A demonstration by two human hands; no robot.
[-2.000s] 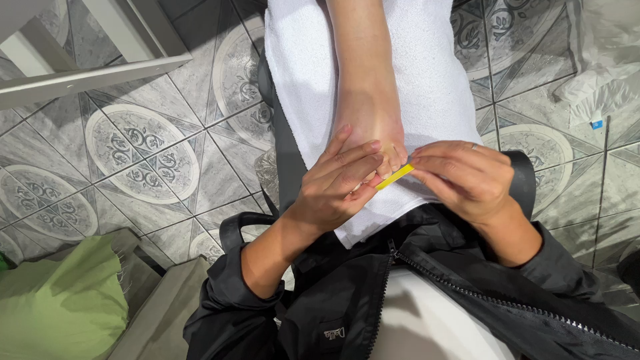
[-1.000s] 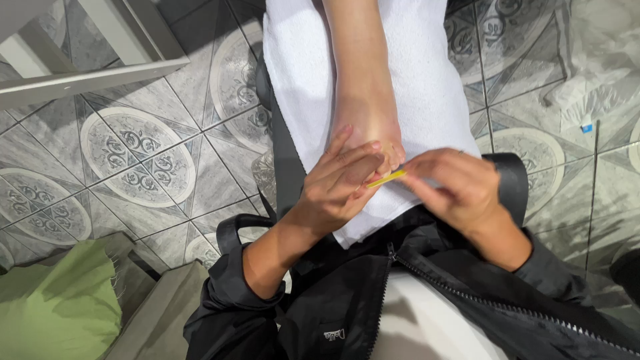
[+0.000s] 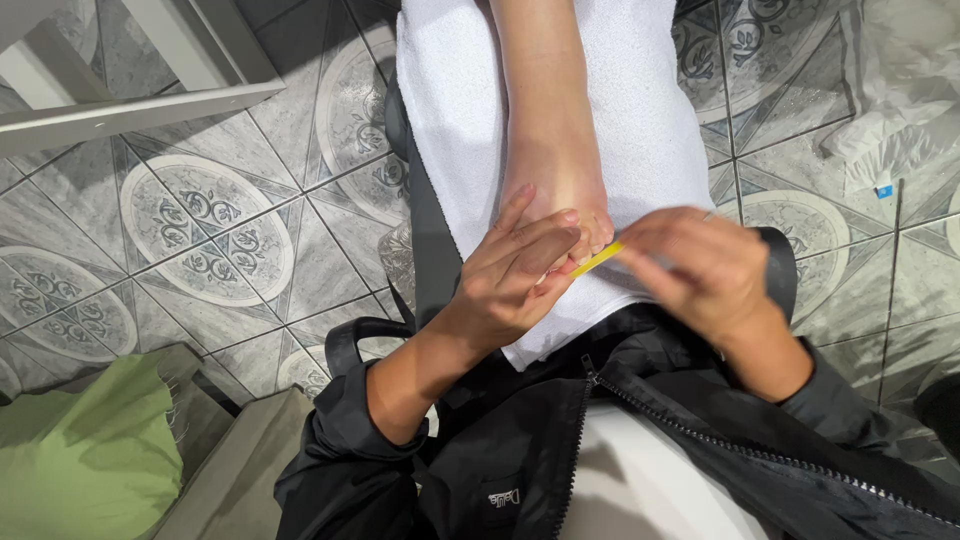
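Another person's bare foot [image 3: 555,172] rests on a white terry towel [image 3: 645,120] over my lap. My left hand [image 3: 506,281] is wrapped about the toes, fingers spread over their top, gripping the big-toe side of the foot. My right hand [image 3: 694,270], blurred by motion, pinches one end of a thin yellow nail file [image 3: 598,259]. The file's other end lies at the toe tips by my left thumb. Which toe it touches is hidden by my left fingers.
A grey metal frame [image 3: 187,101] stands at the upper left. Green cloth [image 3: 90,450] lies over a grey surface at the lower left. Crumpled clear plastic [image 3: 892,112] with a small blue piece is at the right, on the patterned tile floor [image 3: 225,330].
The right hand and the yellow file have shifted and tilted a little against the toes. My left hand keeps its hold on the foot.
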